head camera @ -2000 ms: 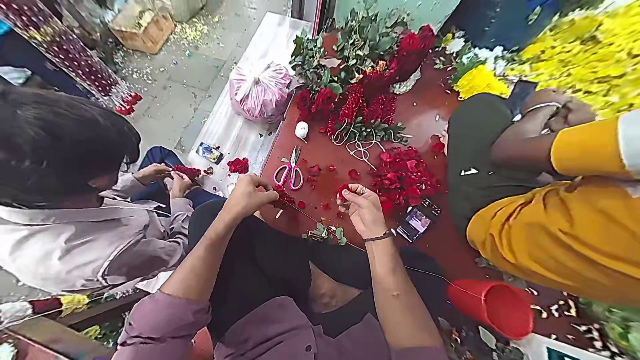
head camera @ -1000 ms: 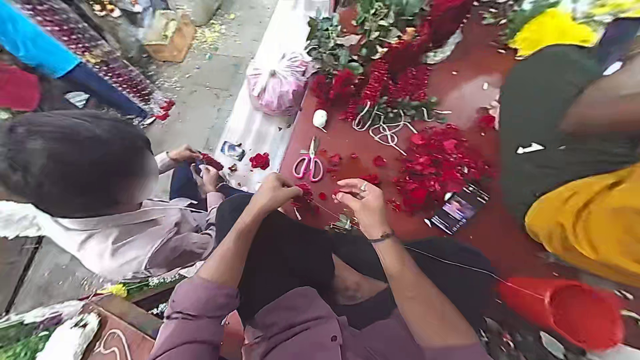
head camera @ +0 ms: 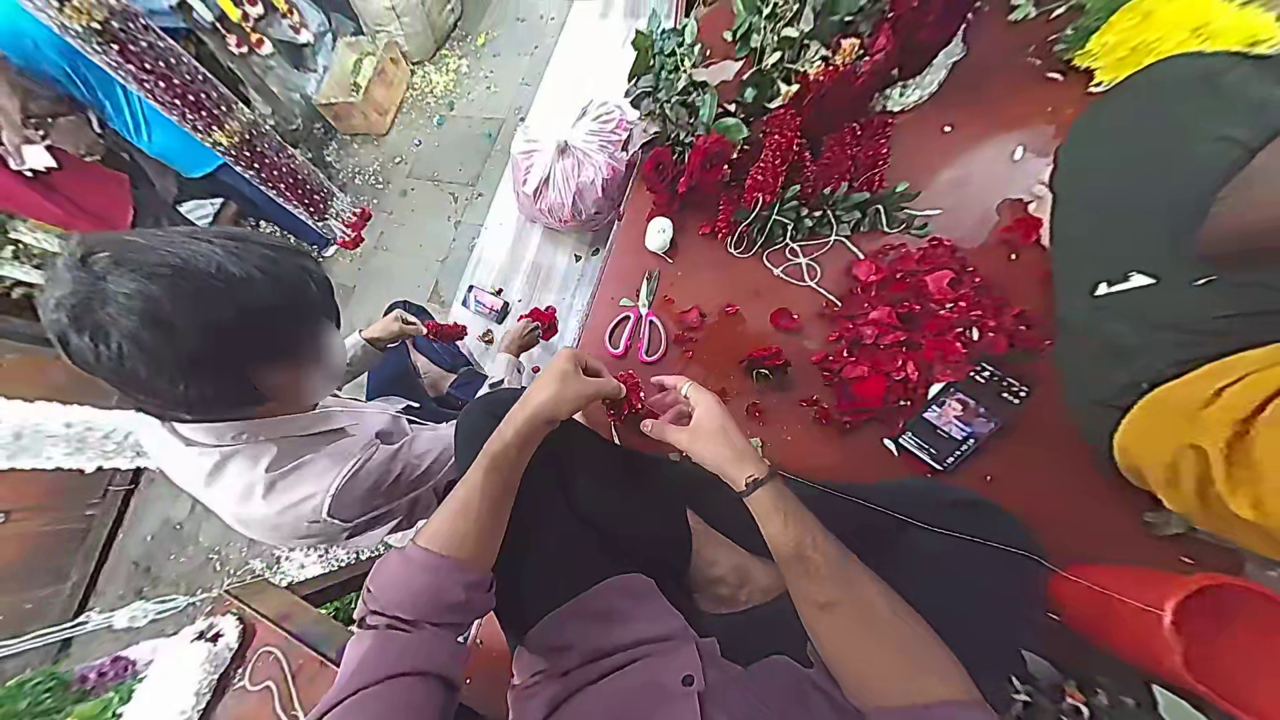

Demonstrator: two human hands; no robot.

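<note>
My left hand (head camera: 572, 386) pinches a small strung bunch of red petals (head camera: 626, 396) at its left side. Just right of it, my right hand (head camera: 692, 415) has its fingers apart beside the bunch; whether it holds the thread is too small to tell. A thin white thread (head camera: 920, 522) runs from near my right wrist to a red plastic container (head camera: 1130, 600). Pink-handled scissors (head camera: 637, 330) lie on the red surface (head camera: 720, 270) beyond my hands, with a white thread ball (head camera: 659, 235) behind them. Loose red rose petals (head camera: 900, 340) are heaped to the right, next to a smartphone (head camera: 958, 418).
Leafy rose stems (head camera: 690, 90), red flower strings (head camera: 775, 160) and looped white cord (head camera: 800, 250) lie at the back. A pink-filled plastic bag (head camera: 572, 170) stands on a white board. A person (head camera: 300, 440) holding red flowers sits at left; another person's yellow garment (head camera: 1210, 440) is at right.
My right hand has come down from its raised pinch and its fingers have spread near the petal bunch. The view has shifted. The person at left has moved one hand to the red flowers on the board.
</note>
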